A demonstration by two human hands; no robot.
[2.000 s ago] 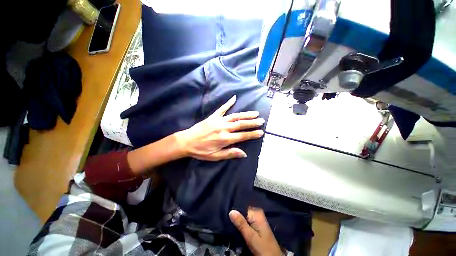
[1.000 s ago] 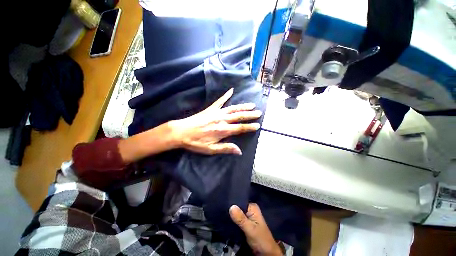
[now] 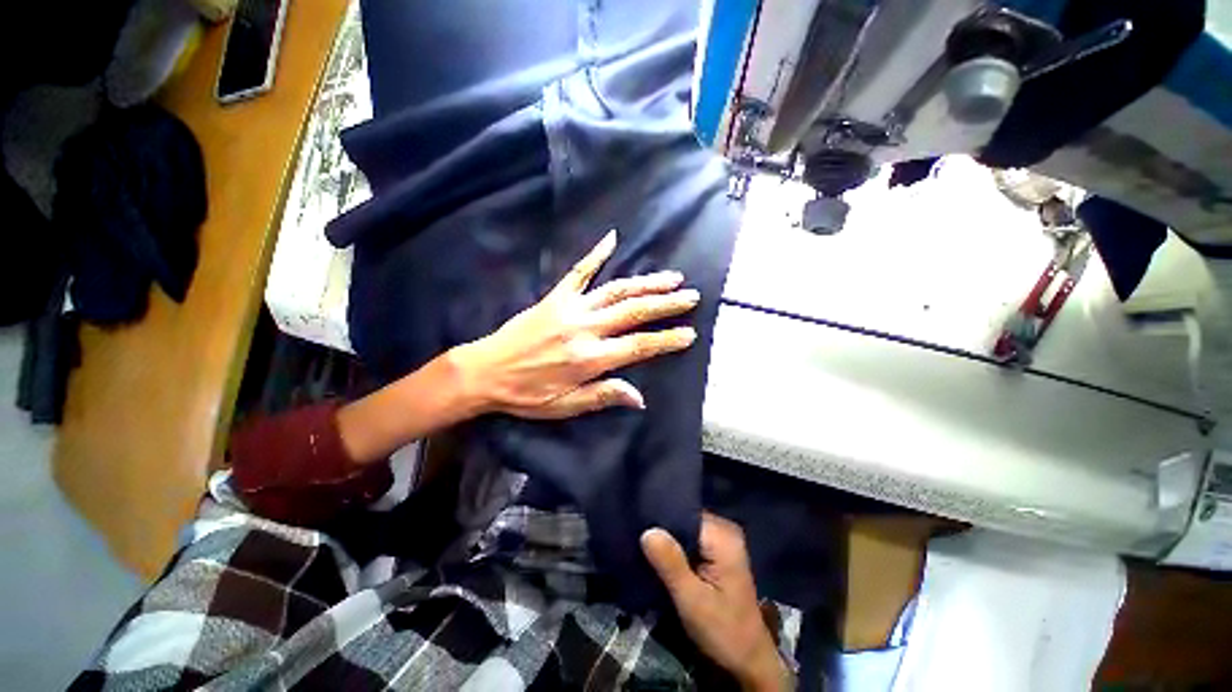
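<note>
The dark navy cloth [image 3: 459, 270] lies over the machine bed [image 3: 865, 406] and hangs down to my lap. A seam line runs lengthwise through it. Its straight right edge runs up to the presser foot and needle [image 3: 738, 176] under the head of the sewing machine [image 3: 878, 81]. My left hand [image 3: 581, 345] lies flat on the cloth with fingers spread, the fingertips near the right edge below the needle. My right hand [image 3: 709, 581] pinches the cloth's edge between thumb and fingers, below the bed's front edge. The fingers under the cloth are partly hidden.
Red snips [image 3: 1040, 304] lie on the bed right of the needle. A dark strip [image 3: 1108, 95] drapes over the machine head. A phone [image 3: 253, 47] and a dark cloth bundle [image 3: 129, 210] are on the wooden side table [image 3: 149, 446]. White cloth [image 3: 1013, 615] lies at lower right.
The machine and table sit higher in the view. The cloth's folds and seam have shifted relative to the bed only slightly, if at all. Both hands keep their poses on the cloth.
</note>
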